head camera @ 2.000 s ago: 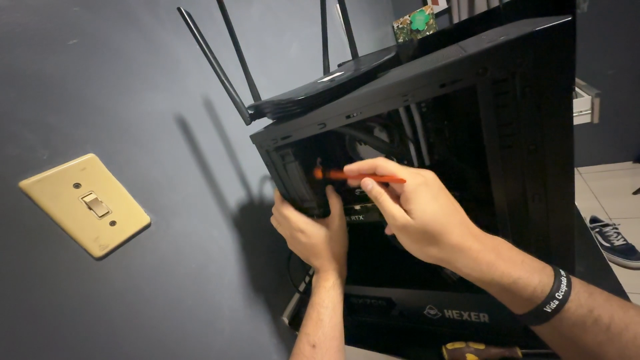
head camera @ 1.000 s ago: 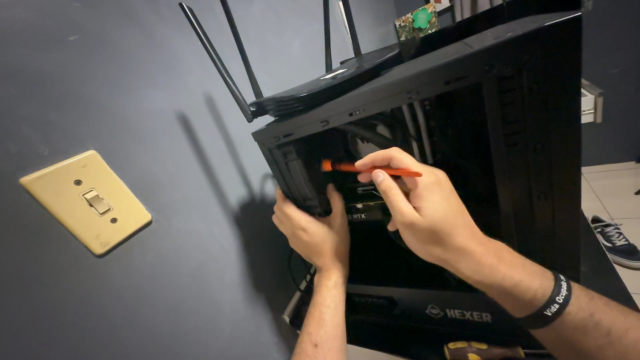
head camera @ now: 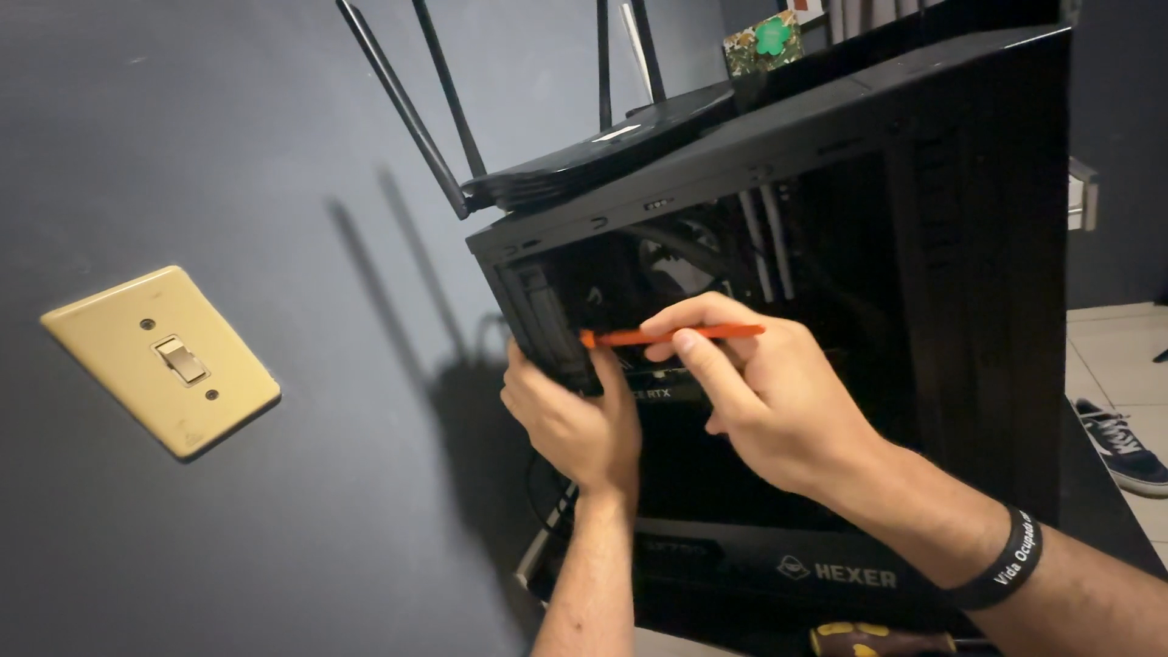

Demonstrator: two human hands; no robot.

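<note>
A black computer case (head camera: 976, 274) stands with its side open, and dark parts show inside, among them a graphics card (head camera: 652, 394) low behind my hands. My right hand (head camera: 757, 383) pinches a thin orange brush (head camera: 639, 337) between thumb and fingers, its tip pointing left at the case's rear inner edge. On that rear edge rests my left hand (head camera: 579, 420), fingers around the outside and thumb inside, just under the brush tip. Whether the tip touches a part I cannot tell. A black band circles my right wrist.
A black router (head camera: 630, 137) with upright antennas lies on top of the case. The wall with a beige light switch (head camera: 182, 360) is at left. A screwdriver with a dark and yellow handle (head camera: 876, 641) lies at the bottom edge. A shoe (head camera: 1121, 447) is on the tiled floor at right.
The orange brush in my right hand has shifted slightly at the rear of the case opening. My left hand has stayed on the rear edge.
</note>
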